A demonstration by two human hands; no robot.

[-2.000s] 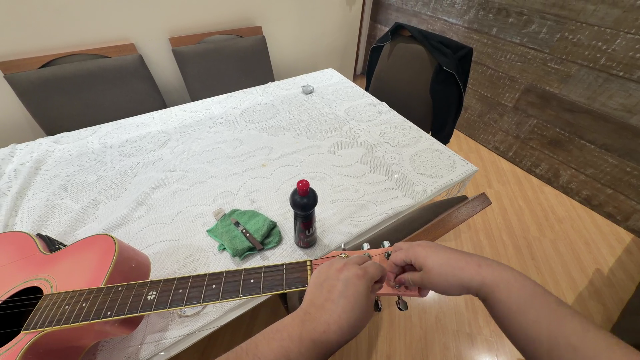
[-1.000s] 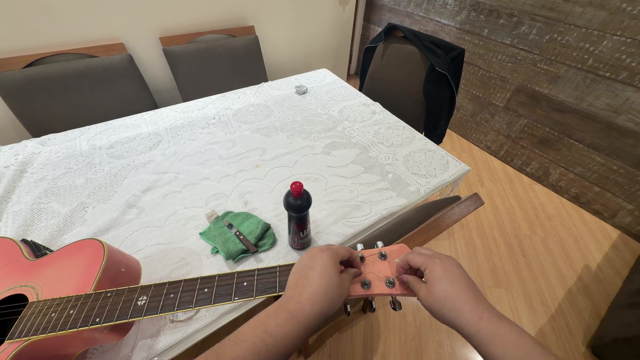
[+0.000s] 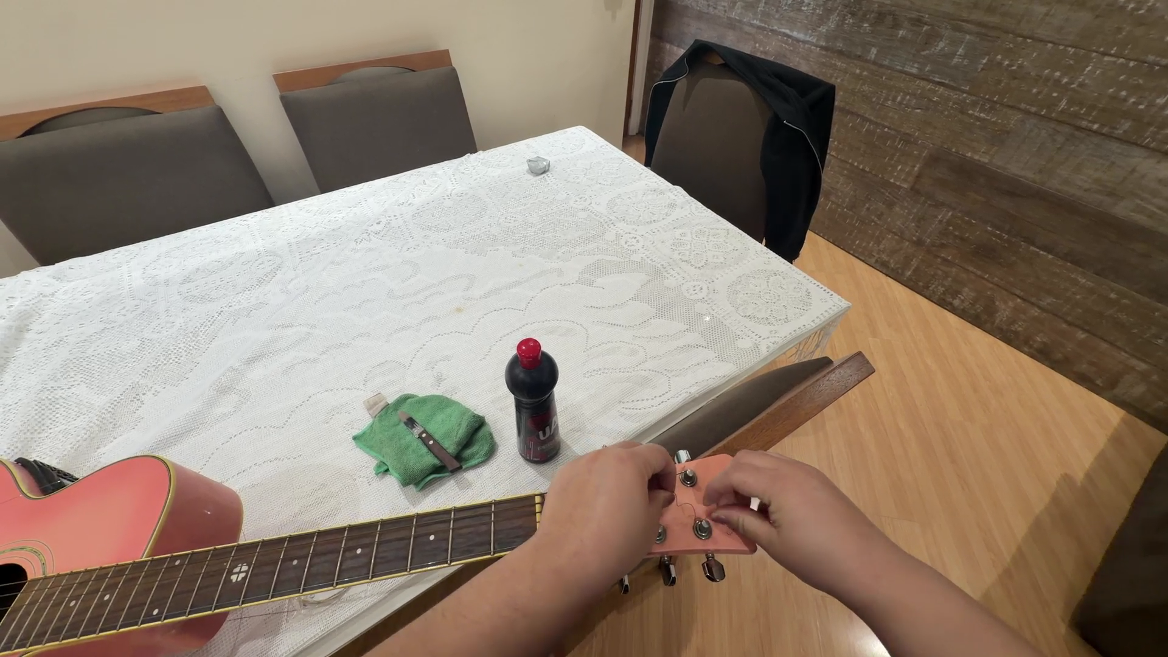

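Note:
A pink acoustic guitar (image 3: 196, 511) lies at the lower left, its fretted neck (image 3: 365, 547) reaching right to a pink headstock (image 3: 680, 538) with metal tuning pegs. Over the nut end of the headstock is my left hand (image 3: 607, 506), fingers curled in; whether it pinches a string is hidden. My right hand (image 3: 785, 511) is at the headstock's far end, thumb and forefinger close together by a tuning post (image 3: 702, 528). A thin string end shows between the hands, but its hold is unclear.
On the white lace tablecloth (image 3: 365, 310) stand a dark bottle with a red cap (image 3: 536, 411) and a green cloth (image 3: 411, 456) bearing a small knife-like tool (image 3: 429, 442). A wooden-topped chair (image 3: 794, 401) is tucked beside the headstock. A black jacket (image 3: 798, 155) hangs on another chair.
My hands were close together on the headstock two seconds ago; they have since moved apart, showing more of its face and posts. The cloth and bottle have stayed put.

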